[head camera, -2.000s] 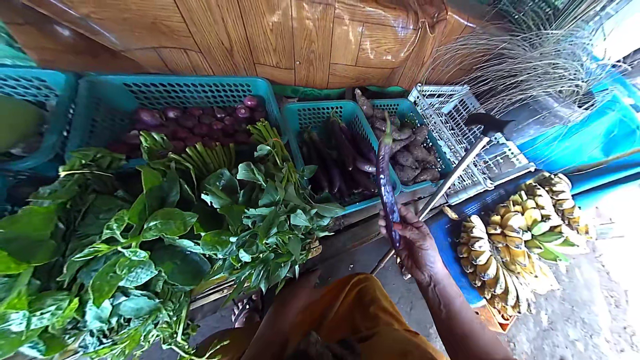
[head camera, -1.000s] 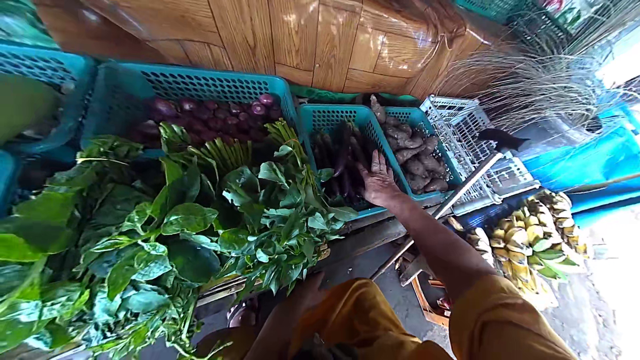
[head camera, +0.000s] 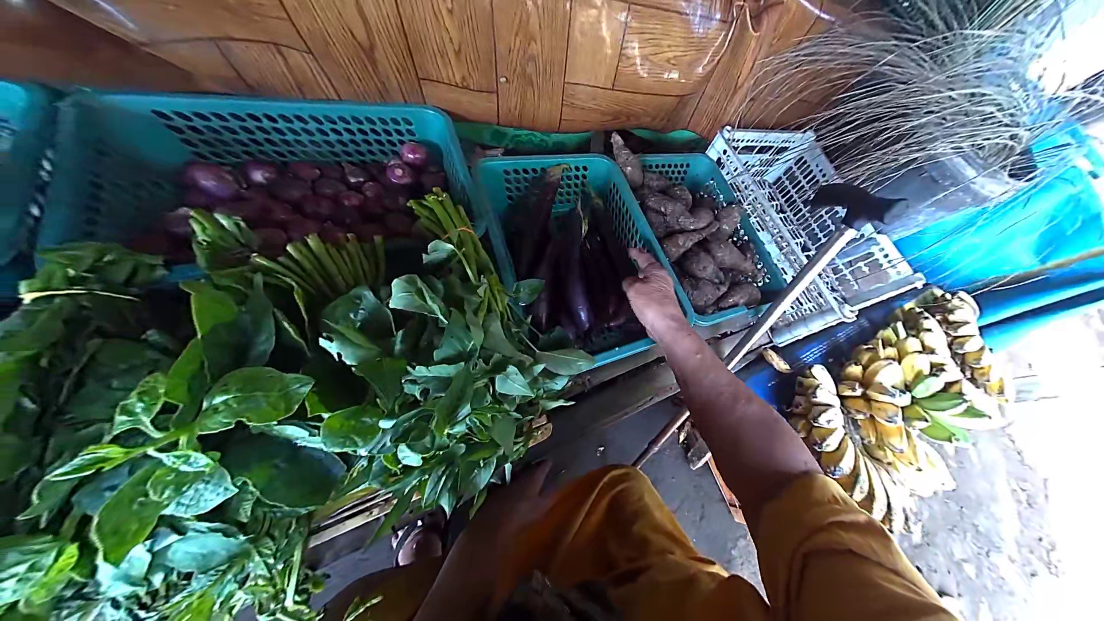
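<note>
My right hand (head camera: 651, 291) reaches into the teal plastic basket (head camera: 623, 352) of purple eggplants (head camera: 576, 276), at its right side. Fingers are partly hidden, and whether they grip an eggplant cannot be told. Low in the view, beside the leafy greens and over my mustard-coloured clothing, is my left hand (head camera: 523, 485), dim and blurred; its fingers are hard to make out. To the right of the eggplants, a second teal basket holds knobbly brown root tubers (head camera: 690, 233). Bundled leafy greens (head camera: 259, 397) lie to the left, in front of red onions (head camera: 302, 194) in a wider teal basket (head camera: 285, 108).
Right of the tubers stands a white plastic crate (head camera: 789, 198), with a wooden-handled tool (head camera: 789, 297) with a dark head leaning across it. Bananas (head camera: 888, 397) lie at the right by a blue surface. Behind the baskets is a wood-patterned panel (head camera: 517, 52).
Two seconds ago my right hand held up an eggplant; one second ago it lay open over the eggplant basket, with none held up. It has since moved to the basket's right side.
</note>
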